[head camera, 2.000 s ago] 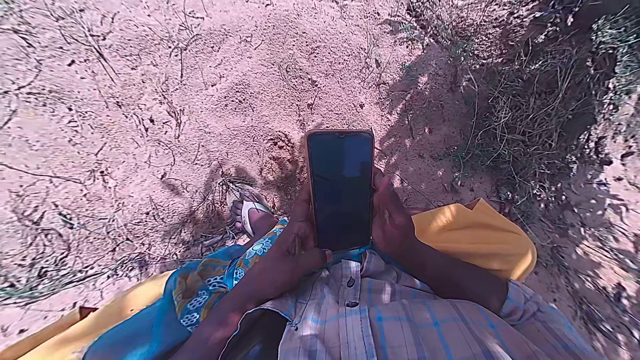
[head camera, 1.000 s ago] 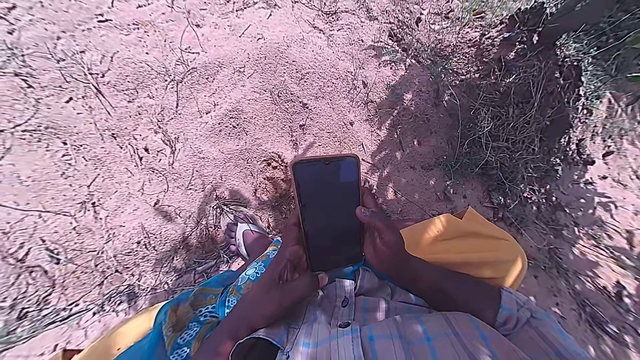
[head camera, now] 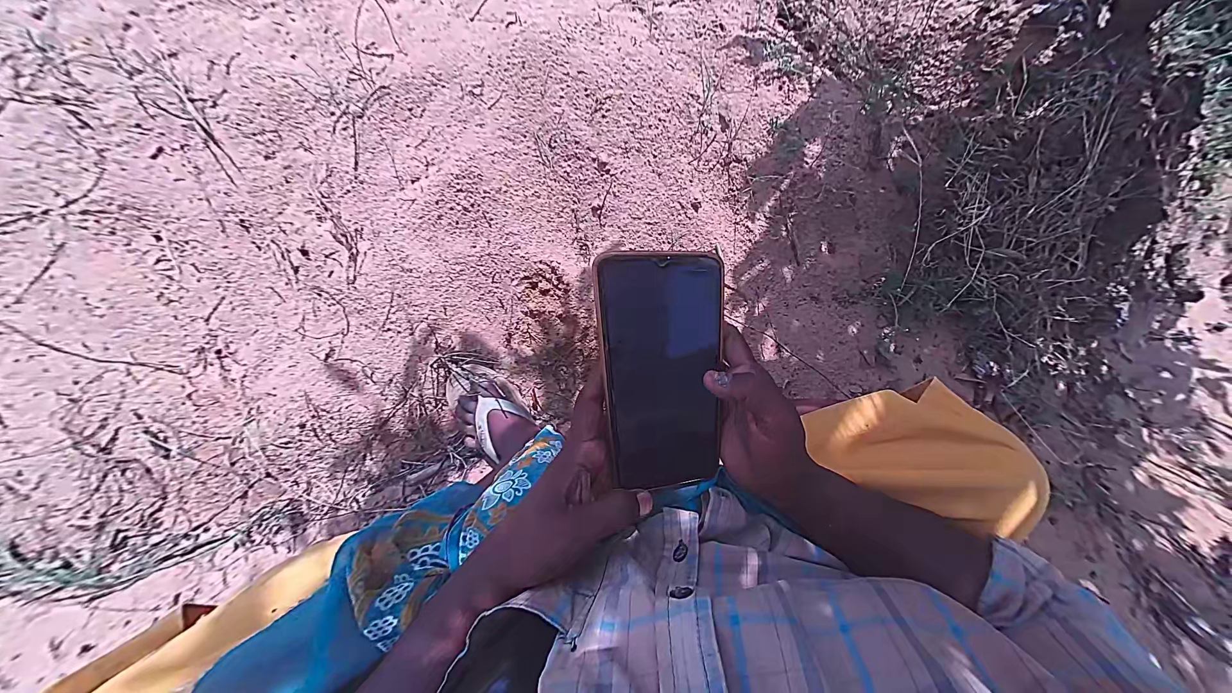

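Note:
A smartphone in a brownish case stands upright in the middle of the head view, its screen dark with a faint bluish reflection. My left hand grips its lower left side, with the thumb near the bottom corner. Around the right edge is my right hand, its thumb resting over the edge of the screen. The fingers behind the phone are hidden. Below the phone are a plaid buttoned shirt and a blue patterned cloth.
Sandy ground with dry twigs lies ahead. A foot in a white-strapped sandal rests left of the phone. Yellow cloth spreads at both sides. Dry grass grows in shade at the upper right.
My right thumb has moved from the phone's side onto the screen's right edge, where it was one second ago too. Both hands still hold the phone.

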